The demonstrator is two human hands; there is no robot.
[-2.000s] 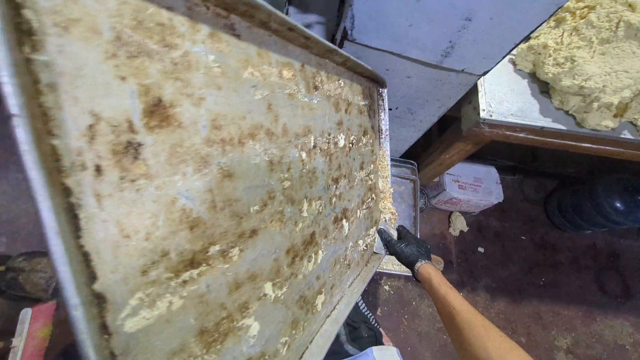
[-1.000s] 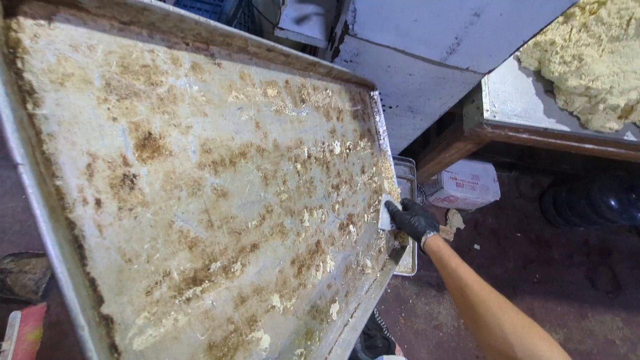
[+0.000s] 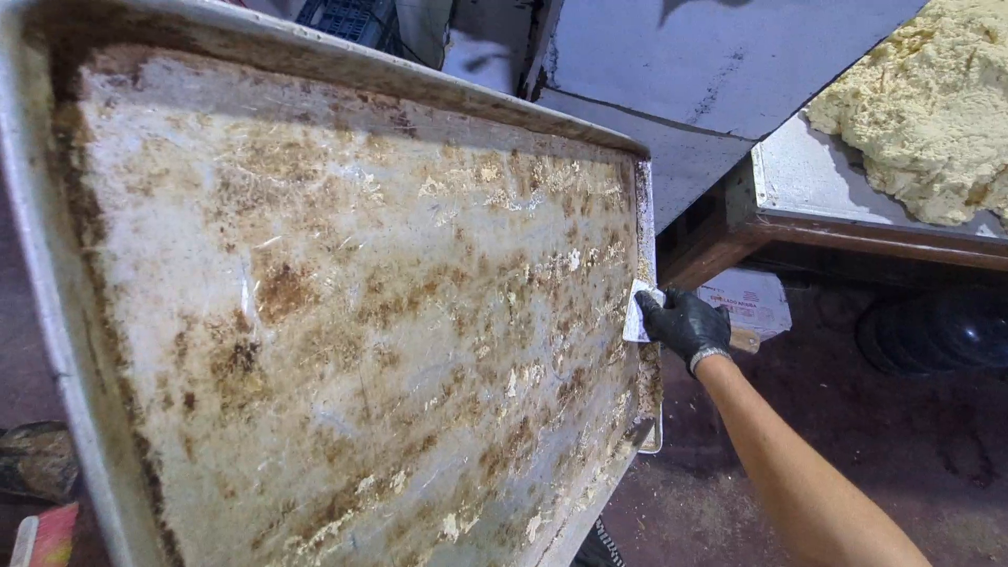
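A large metal baking tray (image 3: 378, 315), stained brown and dotted with pale dough residue, fills the left and middle of the head view, tilted. My right hand (image 3: 689, 323), in a black glove, grips a scraper (image 3: 639, 313) whose pale flat blade rests at the tray's right rim. Part of its wooden handle shows beyond my palm. Crumbs lie along that rim, around the blade. My left hand is out of sight.
A mass of pale dough (image 3: 929, 118) lies on a wood-framed table (image 3: 850, 224) at the upper right. Beneath are a printed carton (image 3: 748, 303) and a dark rounded object (image 3: 945, 331). Another tray's edge (image 3: 655, 429) shows behind the large one.
Across the frames, my right hand with the scraper has moved up along the tray's right rim. The large tray has shifted in view, and less of the tray behind it shows.
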